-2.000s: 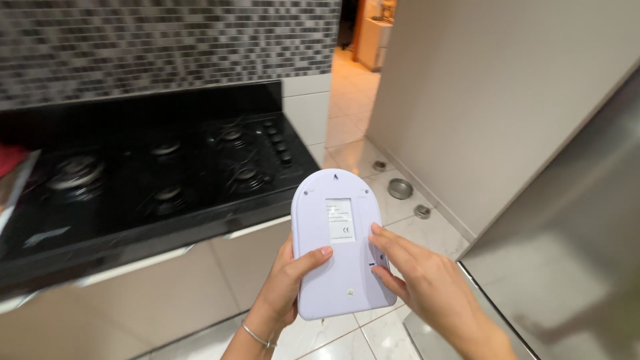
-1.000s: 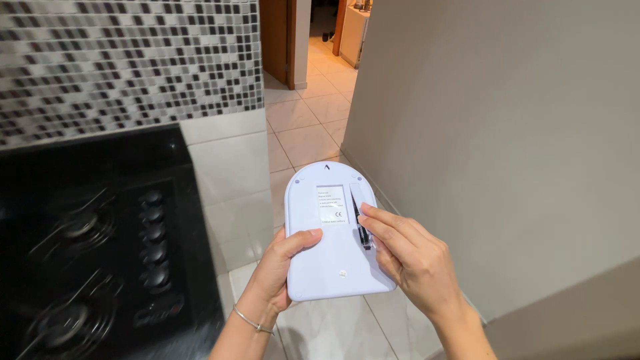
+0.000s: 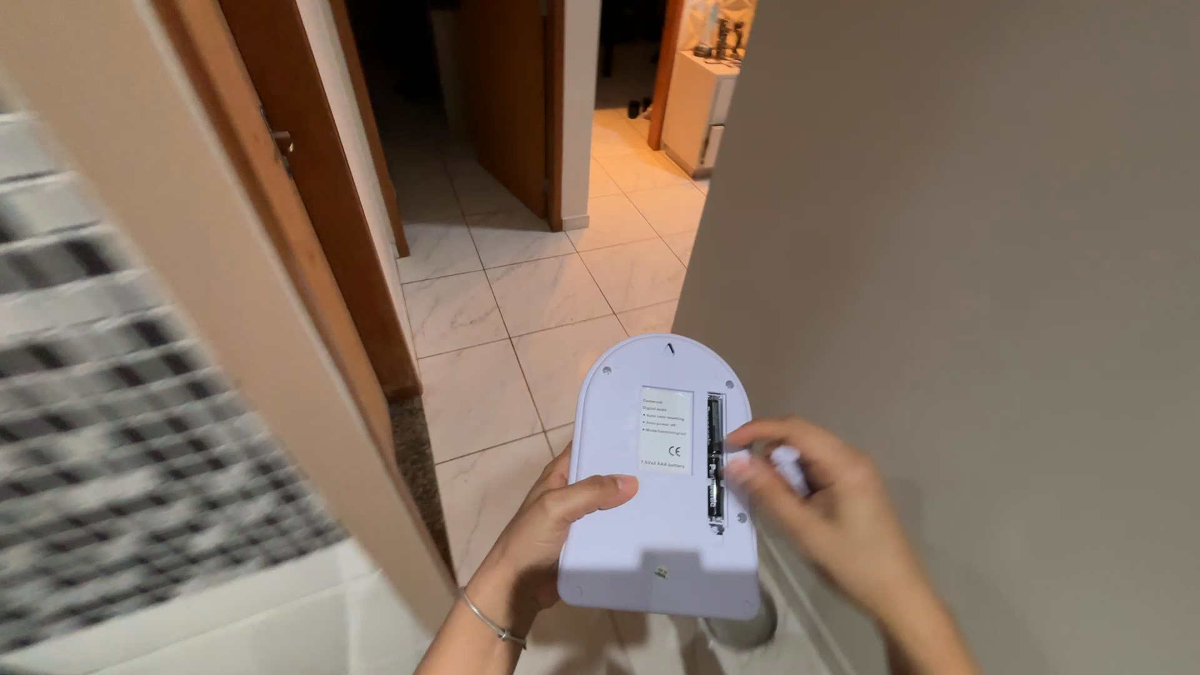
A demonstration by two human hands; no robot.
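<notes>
A pale lilac plastic digital scale [image 3: 609, 534] is held with its underside up, a printed label on its back. My left hand [image 3: 553, 525] grips its left edge, thumb on the back. Along the right side the narrow battery compartment is uncovered and holds AAA batteries [image 3: 714, 469] end to end. My right hand [image 3: 816, 506] is at the compartment's right edge, fingertips beside the batteries. A pale piece, seemingly the battery cover [image 3: 789, 467], shows partly behind its fingers; the rest is hidden.
A plain grey wall [image 3: 956, 234] stands close on the right. To the left are a mosaic-tiled wall [image 3: 112, 394] and a wooden door frame [image 3: 328, 206]. The tiled floor [image 3: 525, 300] runs ahead to a white cabinet [image 3: 696, 112]. A round metal bowl [image 3: 750, 626] sits on the floor below the scale.
The battery compartment, covered two seconds ago, now shows its batteries. My right hand has moved off the scale's back to its right edge. The view has swung from the stove to the doorway.
</notes>
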